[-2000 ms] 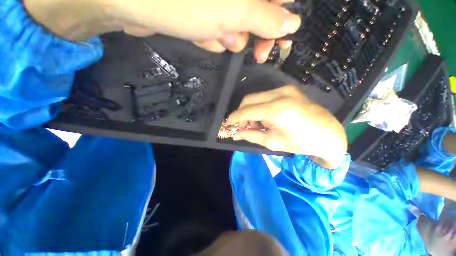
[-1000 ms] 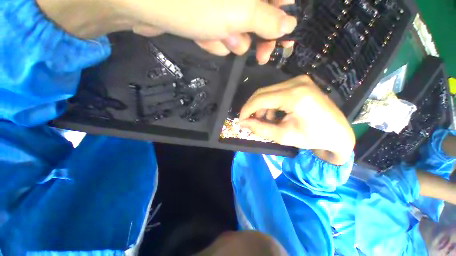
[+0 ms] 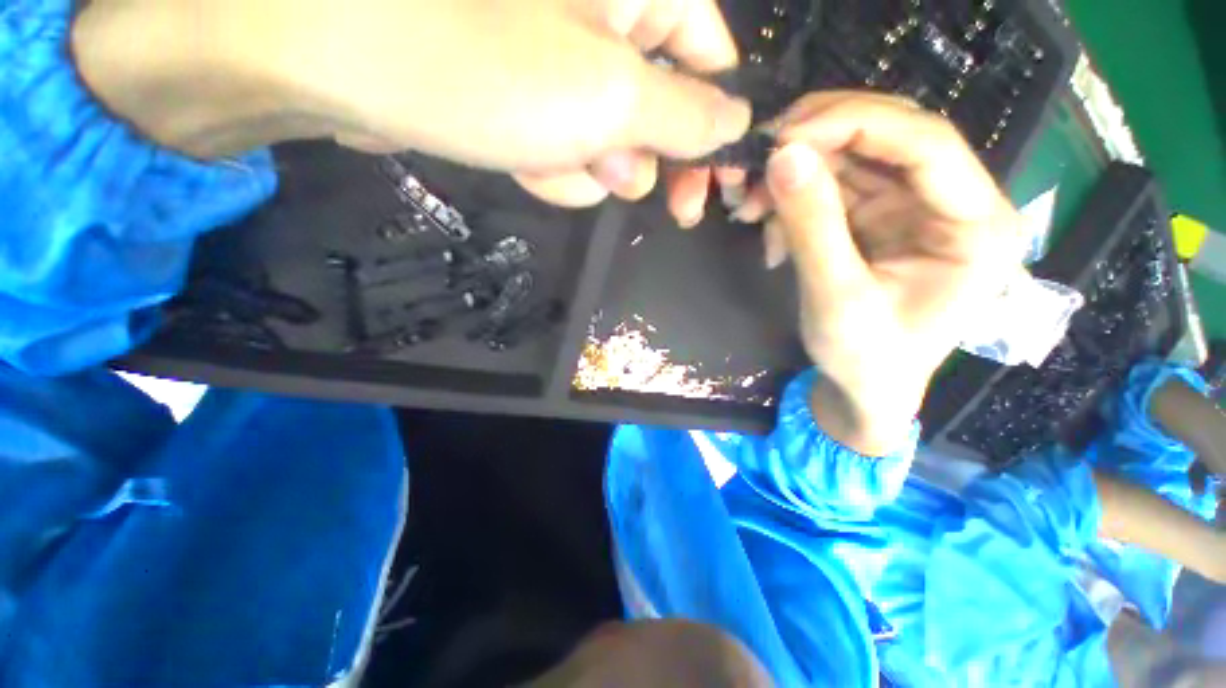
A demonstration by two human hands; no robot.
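My left hand [image 3: 538, 108] holds a small black plastic housing [image 3: 753, 145] between thumb and fingers, mostly covered by the fingers. My right hand [image 3: 874, 215] is at the right end of the housing, thumb and fingertips pinched close together there. Whether a pin is between them is too small to tell. A bright gold-white pin pile [image 3: 632, 366] lies in the near corner of the right compartment, beside the tray's divider [image 3: 581, 289]. Loose black housings [image 3: 417, 289] lie jumbled in the left compartment, below my left forearm.
Housings with gold dots [image 3: 941, 54] stand in rows in the tray's far right part. Right of the tray are a clear plastic bag [image 3: 1029, 320], partly behind my right hand, and a neighbour's tray [image 3: 1076, 356] of black parts. A neighbour's blue sleeve and forearm [image 3: 1163, 524] show at right.
My right hand has moved from the pin pile up to the housing at my left hand. The pin pile is now uncovered. The view has shifted slightly.
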